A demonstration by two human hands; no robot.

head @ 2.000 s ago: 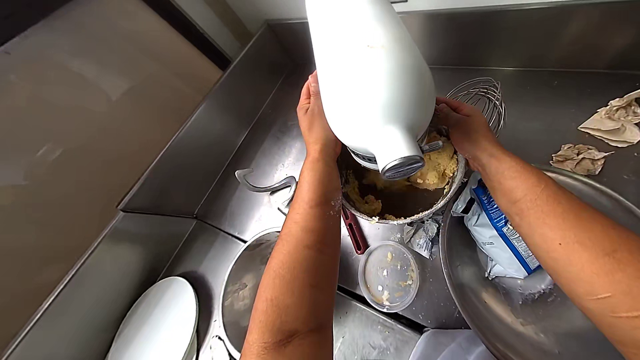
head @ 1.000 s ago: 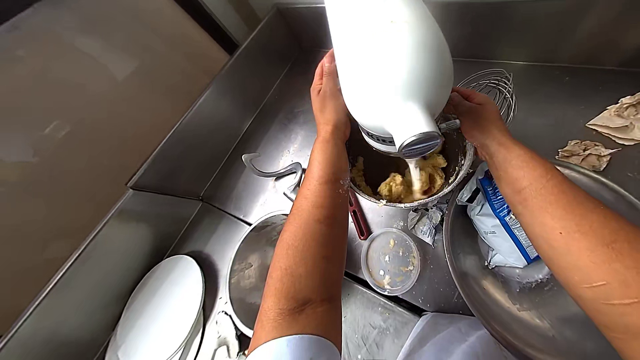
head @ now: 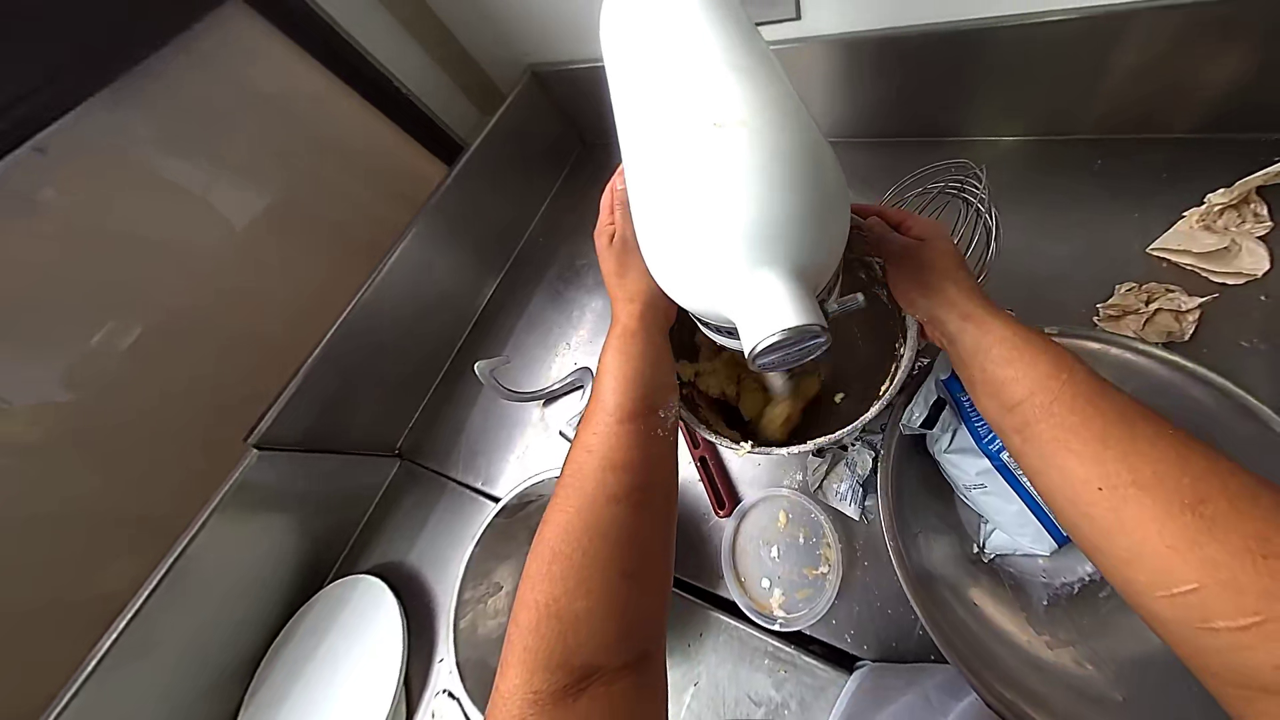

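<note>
A white stand mixer (head: pixel 730 170) stands with its head over a metal mixing bowl (head: pixel 905 375), which holds yellowish dough (head: pixel 750 390) under the blurred beater. My left hand (head: pixel 630 250) is at the left side of the bowl, its fingers partly behind the mixer head. On the bowl's right side rests my right hand (head: pixel 915 260), fingers curled at the rim and partly hidden. Whether either hand grips the bowl is not plain. A wire whisk (head: pixel 960 205) lies behind my right hand, and a metal dough hook (head: pixel 530 388) lies left of my left forearm.
A large metal basin (head: pixel 1010 630) at the right holds a white and blue bag (head: pixel 985 470). Near the bowl are a plastic lid (head: pixel 782 560), a dark red handle (head: pixel 710 470) and a torn wrapper (head: pixel 845 478). Crumpled cloths or papers (head: pixel 1215 235) lie far right; white plates (head: pixel 335 650) stand lower left.
The dough in the bowl has shifted position and shape beneath the mixer head. Both hands stay at the sides of the bowl.
</note>
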